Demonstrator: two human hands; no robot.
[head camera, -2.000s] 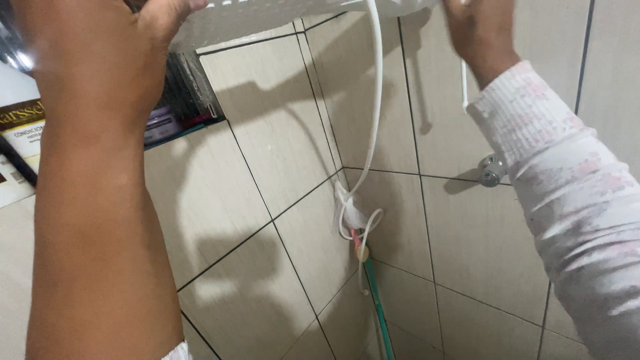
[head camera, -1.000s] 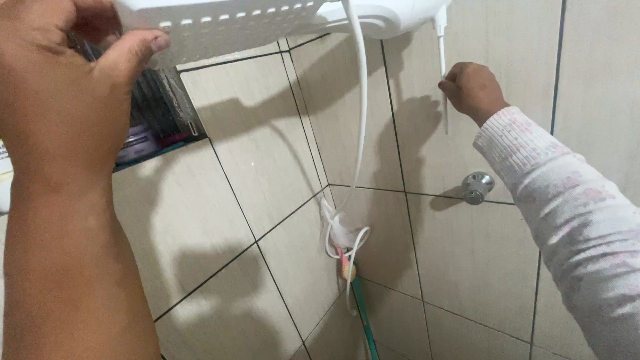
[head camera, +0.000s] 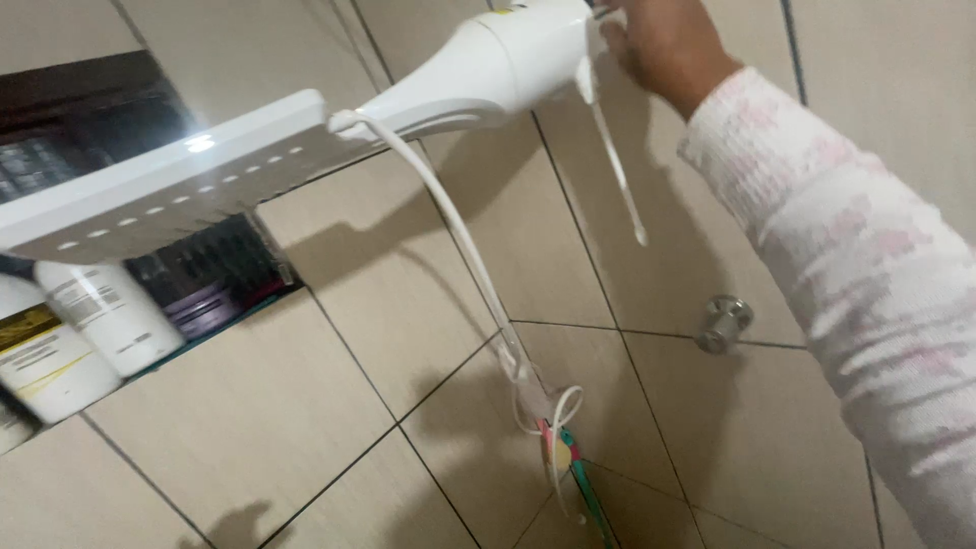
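Observation:
A white electric shower head (head camera: 473, 69) reaches across the upper view, with its flat perforated spray plate (head camera: 175, 183) at the left. My right hand (head camera: 663, 46), in a white and pink sleeve, is at the wall end of the shower body, fingers bent; whether it grips anything there is hard to see. Just below the hand hangs a thin white rod or cord (head camera: 619, 168). A white hose (head camera: 450, 206) runs down from the shower's middle towards the tiled corner. My left hand is out of view.
Bottles (head camera: 114, 313) and a purple jar (head camera: 200, 311) stand in a wall recess at the left. A chrome valve knob (head camera: 723, 324) juts from the right wall. A green-handled tool (head camera: 587, 488) leans in the corner below.
My left hand, at the spray plate a second ago, has left the view. My right hand has moved up from the hanging white piece to the shower's wall end. The view has tilted up.

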